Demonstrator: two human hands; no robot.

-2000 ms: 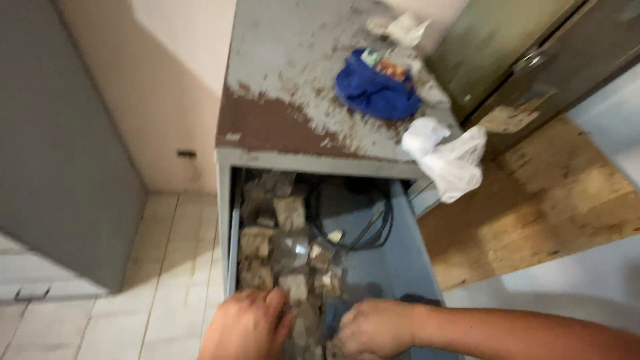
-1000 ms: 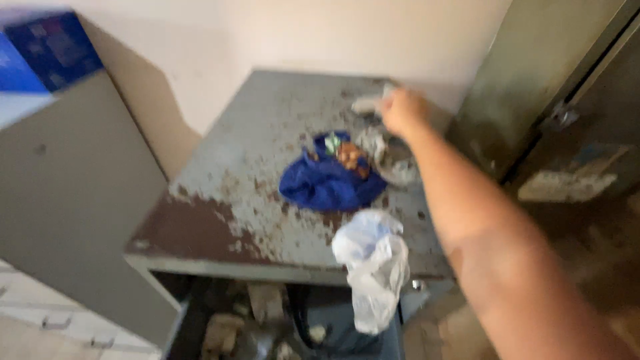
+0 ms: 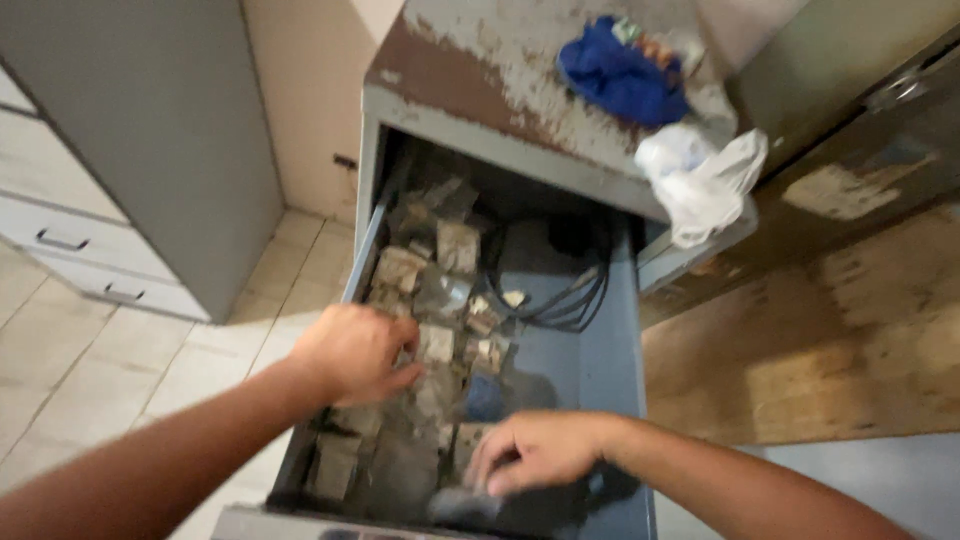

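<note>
My left hand (image 3: pixel 364 356) hovers over the left side of a pulled-out metal drawer (image 3: pixel 611 337), its fingers apart and nothing seen in them. Below it lie several small dusty packets (image 3: pixel 437 343), some in clear plastic. My right hand (image 3: pixel 536 454) is low over the drawer's front part, fingers curled down by a blurred greyish item (image 3: pixel 465 504); whether it grips this is unclear. A small blue piece (image 3: pixel 484 397) lies between the hands. Coiled black cable (image 3: pixel 555 319) rests toward the back right of the drawer.
A blue cloth (image 3: pixel 622 75) and a white plastic bag (image 3: pixel 705 180) lie on the rusty cabinet top (image 3: pixel 480 67), the bag hanging over its edge. A grey cabinet with white drawers (image 3: pixel 82 202) stands left. On the right are a worn metal cabinet (image 3: pixel 840 135) and a wooden board (image 3: pixel 810 330).
My right hand has come from the back of the cabinet top down into the drawer. My left hand, out of view one second ago, is over the drawer. The view has tilted down.
</note>
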